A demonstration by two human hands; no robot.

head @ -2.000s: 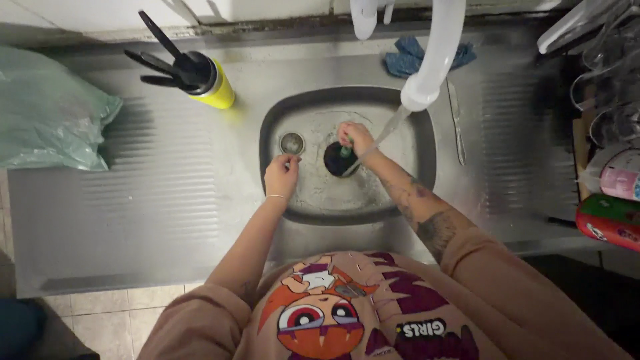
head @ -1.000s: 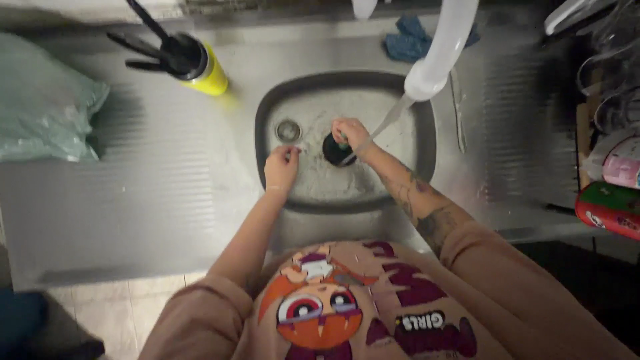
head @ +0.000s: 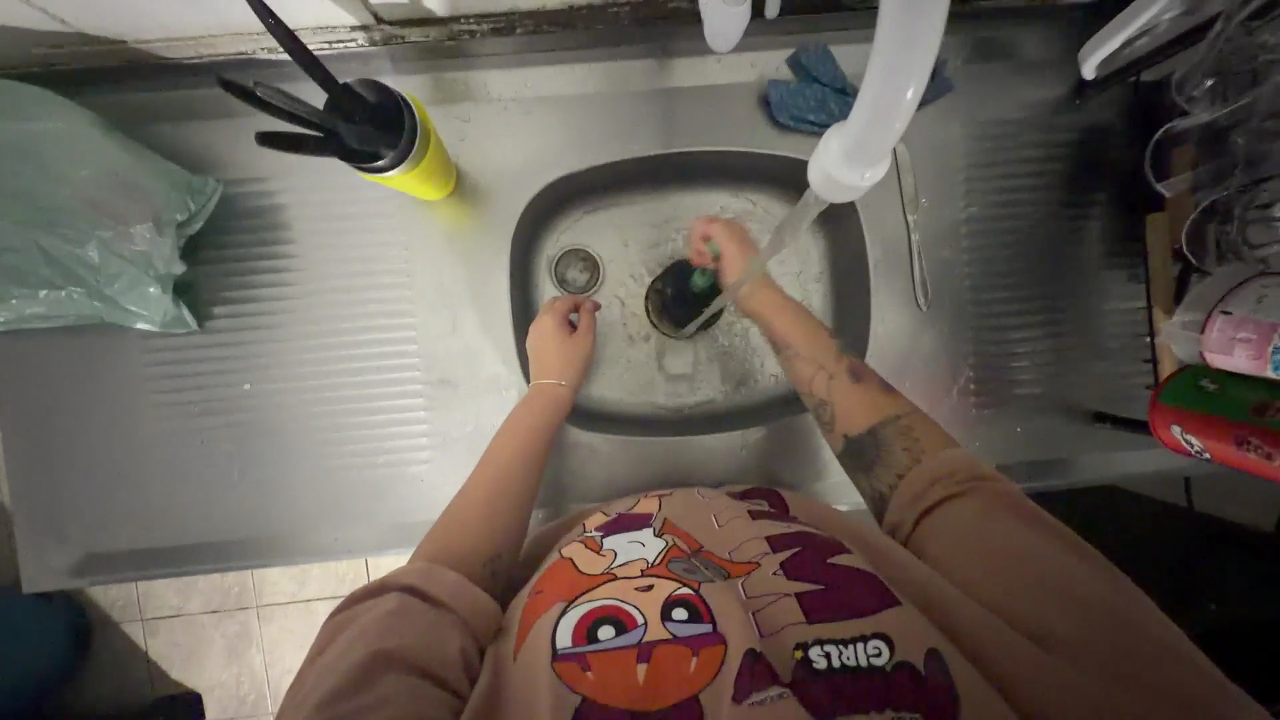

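My right hand (head: 727, 258) grips a small green brush or scrubber (head: 704, 276) at the dark round drain opening (head: 676, 306) of the stainless steel sink (head: 690, 425). Motion blurs this hand, so the tool's kind is unclear. Water runs from the white faucet (head: 850, 165) beside my right wrist into the drain. My left hand (head: 562, 338) is at the left of the basin, thumb and fingertips together; whether something small lies between them I cannot tell. Just above its fingers, a round metal sink strainer (head: 577, 271) lies on the basin floor.
A yellow holder (head: 425, 160) with black utensils stands behind the basin's left side. A green plastic bag (head: 90, 210) lies at far left. Blue cloth (head: 808, 95) lies behind the faucet, a table knife (head: 912, 228) right of the basin. Glasses (head: 1235, 215) and a red-green can (head: 1215, 420) are at right.
My right hand has stayed at the drain with the green tool, shifting slightly. My left hand has remained at the left of the basin near the strainer. The water keeps running.
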